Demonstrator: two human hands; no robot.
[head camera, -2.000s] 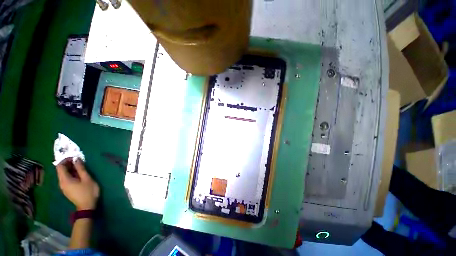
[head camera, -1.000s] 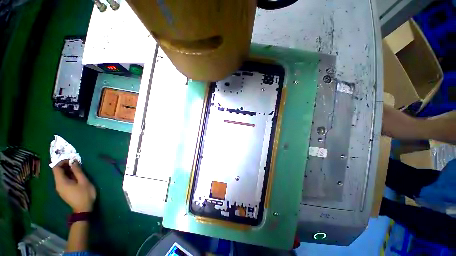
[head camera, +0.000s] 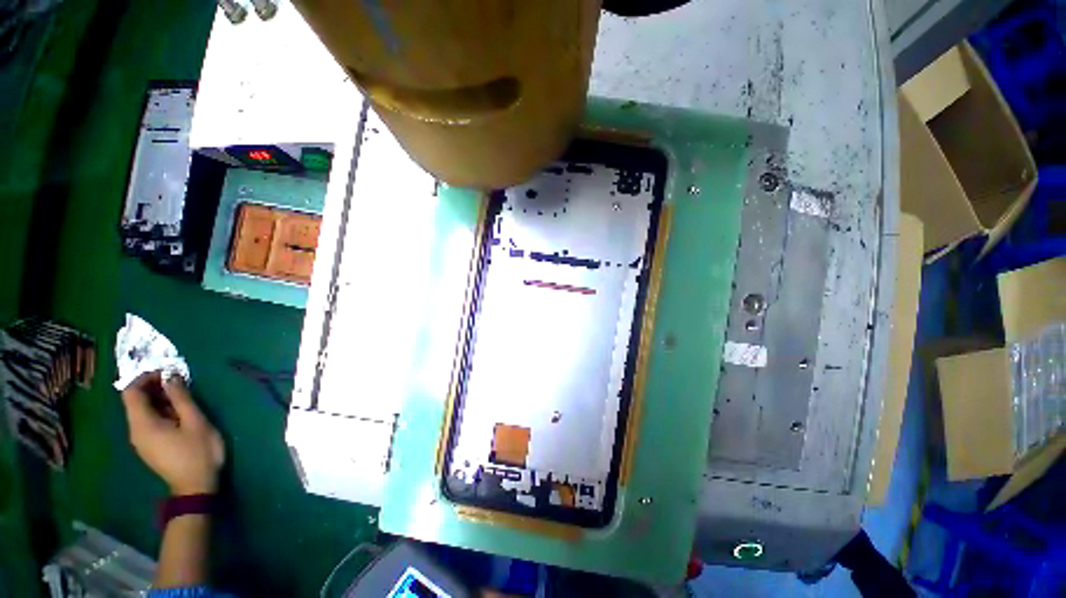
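A phone middle frame (head camera: 544, 350), silvery with a black rim and a copper-coloured square, lies in the recess of the pale green press nest (head camera: 690, 350). A brass-coloured cylinder (head camera: 479, 82) covers its upper left corner. My left hand (head camera: 175, 438), with a dark red wristband, is at the left over the green surface. It pinches a crumpled white piece (head camera: 146, 350), perhaps film or liner, between fingertips. My right hand is not in view.
White-grey press body (head camera: 818, 70) surrounds the nest. At left are a green-edged block with an orange-brown pad (head camera: 275, 243), another phone frame (head camera: 158, 175) and stacked dark strips (head camera: 47, 380). A grey handheld device (head camera: 403, 575) is at the bottom; open cartons (head camera: 970, 152) are at right.
Another person's arm at the right has gone out of view, uncovering an open carton. My left hand and the white piece have hardly moved. The frame stays in the nest.
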